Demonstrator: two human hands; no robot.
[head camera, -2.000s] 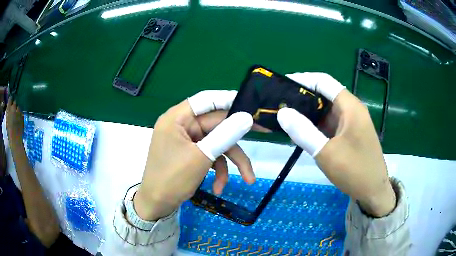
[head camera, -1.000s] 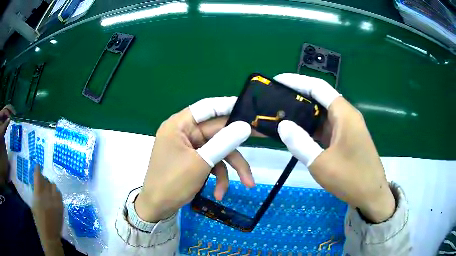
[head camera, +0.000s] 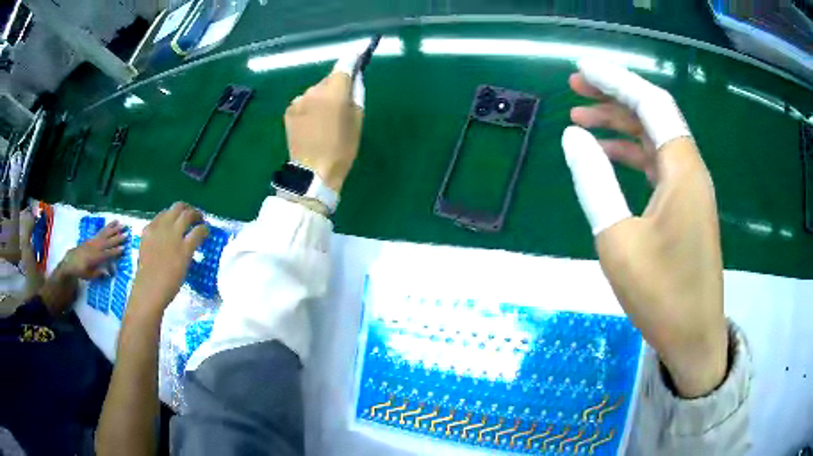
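My left hand (head camera: 325, 125) is stretched out over the green belt, with white finger cots and a watch on the wrist. It holds a dark, narrow thing (head camera: 367, 55), seen almost edge-on, which looks like the phone middle frame; much of it is hidden. My right hand (head camera: 660, 196) is raised at the right with fingers apart, white cots on thumb and finger, holding nothing. The blue carrier sheet (head camera: 499, 374) lies in front of me, with glare on it and gold flex cables along its lower rows.
The green conveyor belt (head camera: 392, 187) runs across, carrying a phone frame (head camera: 519, 160) between my hands, another (head camera: 198, 142) to the left and more farther left. A person's hands (head camera: 165, 249) are at smaller blue sheets (head camera: 207, 267) on the left. The white bench covering (head camera: 343, 356) borders my sheet.
My hands have separated. The left has moved up and forward over the belt with the dark frame; the right has let go and moved right. The blue sheet is uncovered, and the view has shifted.
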